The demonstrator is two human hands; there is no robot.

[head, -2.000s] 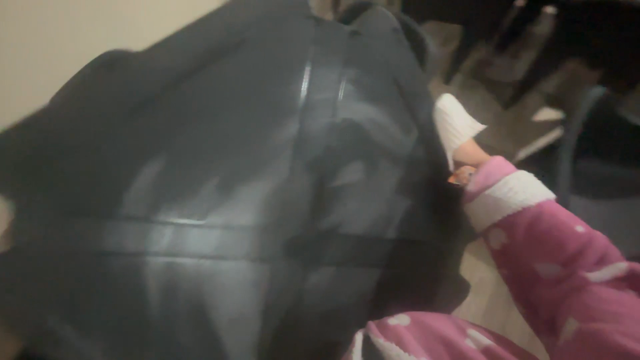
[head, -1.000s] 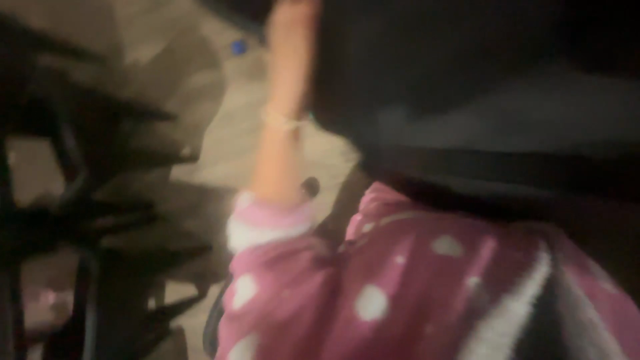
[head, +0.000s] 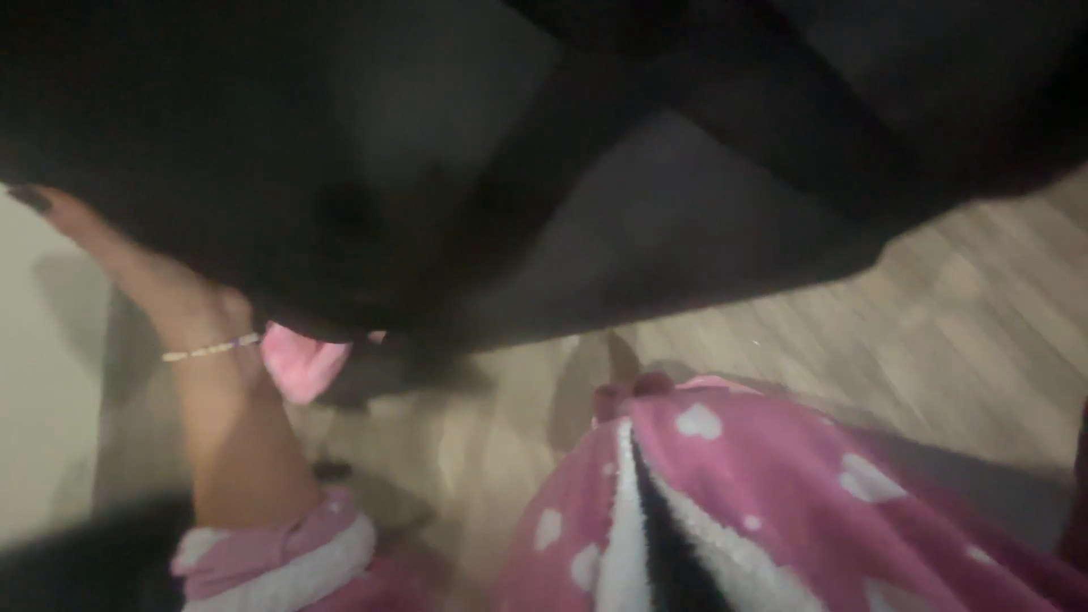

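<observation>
A large dark item [head: 680, 195] with crossing bands or seams fills the upper part of the view, its lower edge above the floor; blur leaves its exact kind unclear. At the left, my left hand [head: 170, 280] is at its edge. One dark-nailed digit shows along the edge, and the other fingers are hidden behind or under the item. A beaded bracelet [head: 212, 348] circles the wrist. Close to that wrist, a fuzzy pink thing [head: 302, 361] shows below the dark item. My right hand is out of view.
Below is a wood-look floor [head: 960, 280]. A pale wall or panel [head: 51, 357] stands at the far left, with a dark shape [head: 102, 552] under it. My pink robe [head: 765, 459] with white hearts and fleecy trim hangs at the lower middle and right.
The view has swung strongly. My left forearm, upper middle a second ago, is now at the left. The dark item now spans the top of the view.
</observation>
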